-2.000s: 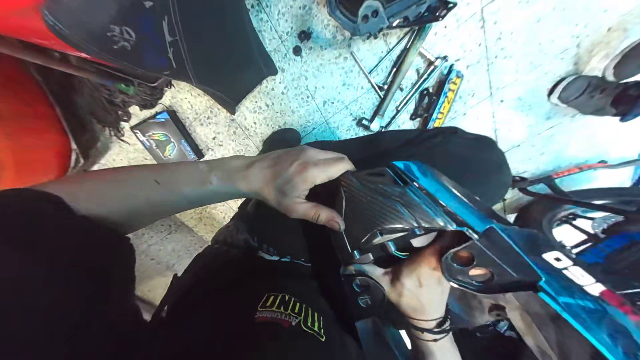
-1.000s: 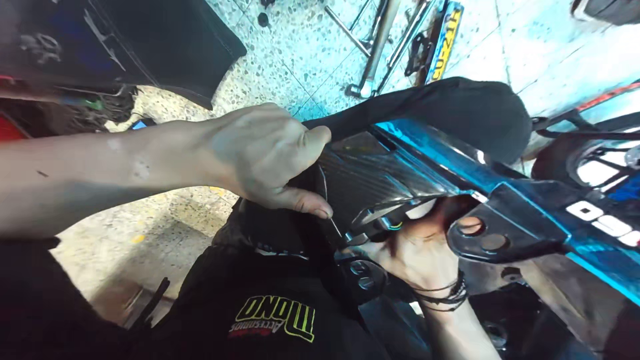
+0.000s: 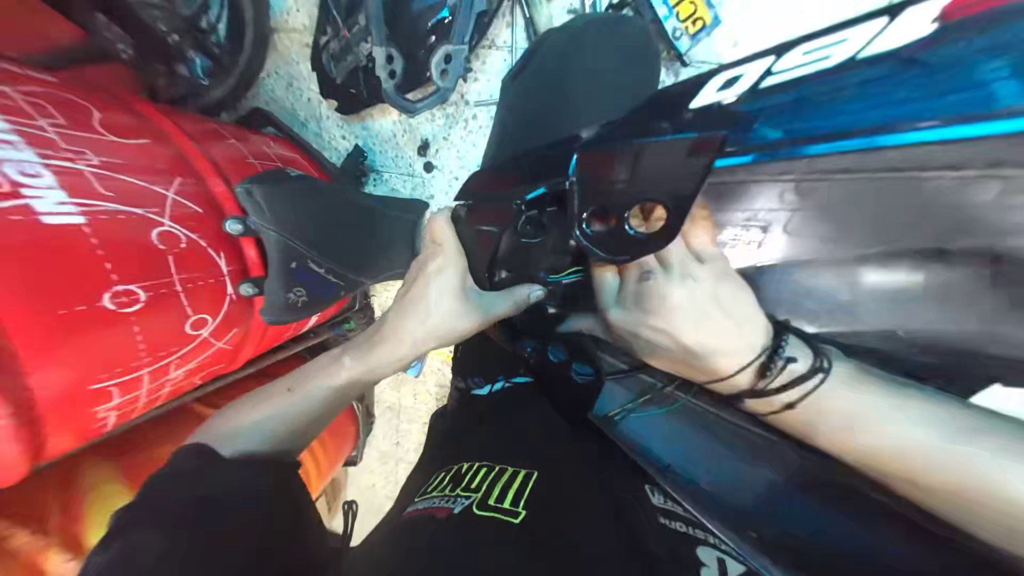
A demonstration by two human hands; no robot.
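A motorcycle's plastic fairing assembly [image 3: 864, 112], black and glossy blue, lies across my lap and stretches to the right. Its near end has a black mounting tab [image 3: 648, 192] with two round holes. My left hand [image 3: 448, 296] grips the left edge of this end, thumb over the near side. Beside the tab, my right hand [image 3: 680, 304] reaches under and into the part with curled fingers, which are partly hidden. Thin green and yellow wires [image 3: 566, 275] show between the hands. Dark cords circle my right wrist.
On the left stands a red motorcycle body panel [image 3: 104, 264] with white line drawings, and a black seat [image 3: 336, 240] beside it. A black and grey plastic frame part [image 3: 416, 72] lies on the speckled floor, near a wheel [image 3: 232, 56]. A licence plate [image 3: 688, 20] is at the top right.
The fairing has turned, its far end now pointing up and right. My left hand has shifted its hold on the edge, and my right hand now shows its back. The view has swung left.
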